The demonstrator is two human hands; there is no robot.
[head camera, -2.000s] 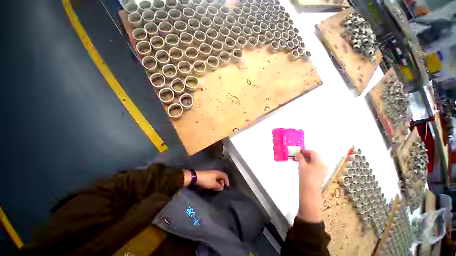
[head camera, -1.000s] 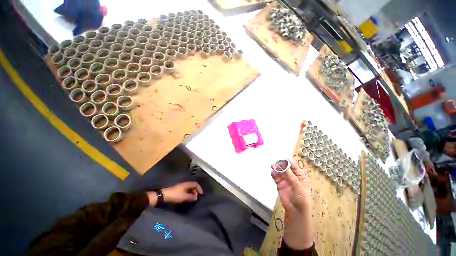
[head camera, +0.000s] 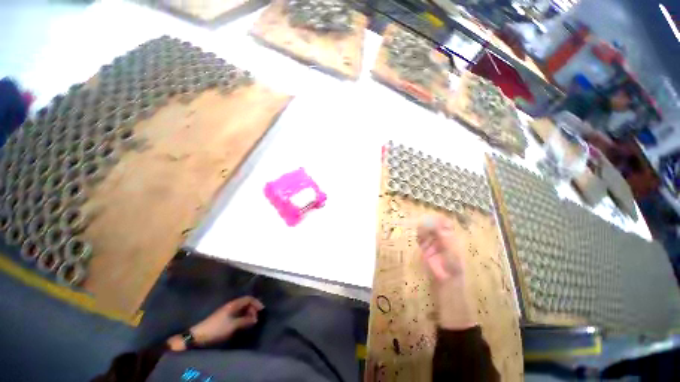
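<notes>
My right hand (head camera: 441,250) is blurred over the middle wooden board (head camera: 406,298), just below its rows of grey rings (head camera: 432,175). A pale round ring (head camera: 429,222) shows, blurred, at its fingertips. My left hand (head camera: 237,312) hangs low in front of my body, off the bench, with fingers loosely curled; no held thing is visible, but its inner side is hidden. A pink pad (head camera: 293,195) with a pale block (head camera: 304,197) on it lies on the white tabletop (head camera: 328,134), left of the middle board.
A large board (head camera: 171,164) with standing rings (head camera: 112,101) is at left. A board full of rings (head camera: 552,246) is at right. Boards with heaped parts (head camera: 410,56) stand along the back. Clear plastic (head camera: 563,145) lies at back right. Dark blue cloth (head camera: 11,108) is at the left edge.
The view has turned right, so the boards and pink pad appear further left. My right hand has moved from the middle board's left edge to over it, near the rows. My left hand stays low.
</notes>
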